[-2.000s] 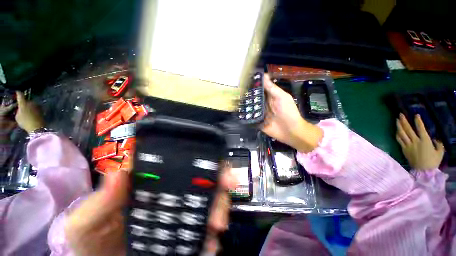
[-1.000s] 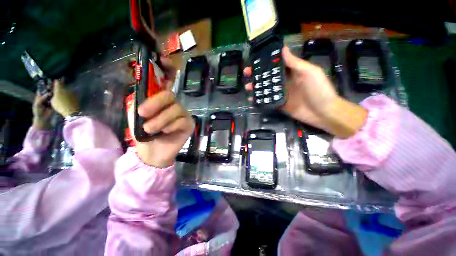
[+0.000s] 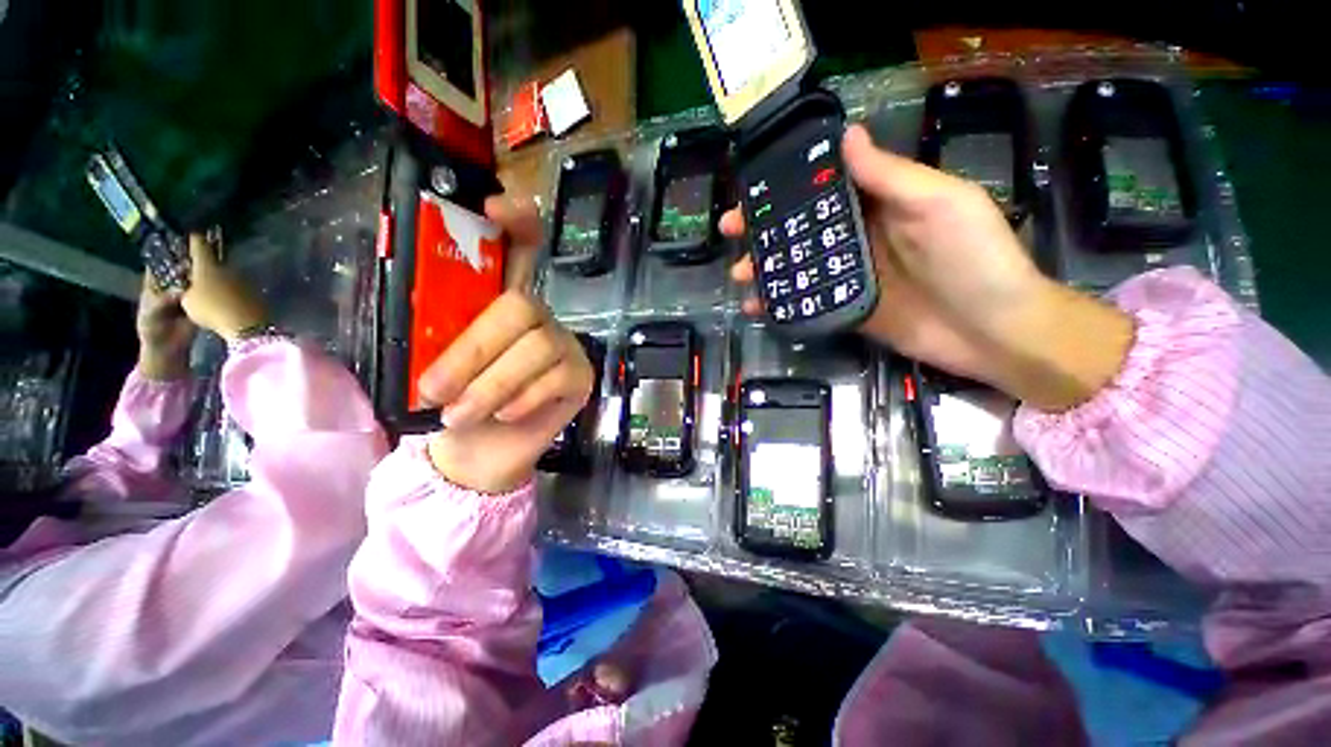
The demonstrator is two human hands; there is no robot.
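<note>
My left hand holds an opened flip phone upright, its back towards me. The phone shows a red outer shell with a dark window and a red battery in its bay. My right hand holds a second opened flip phone with its black keypad and white keys facing me and a lit display in the cream upper half. Below lies a clear plastic blister tray with several dark phones back up, their open bays showing green and white.
Another person's hands hold an opened phone at the left, with pink sleeves below. A small red piece and a white piece lie on a brown board behind the tray. Blue stools show below.
The left phone has turned so its back and red battery now face me; before, it was edge-on. The right phone stays open in my right hand, slightly tilted. The tray sits slightly further right in view.
</note>
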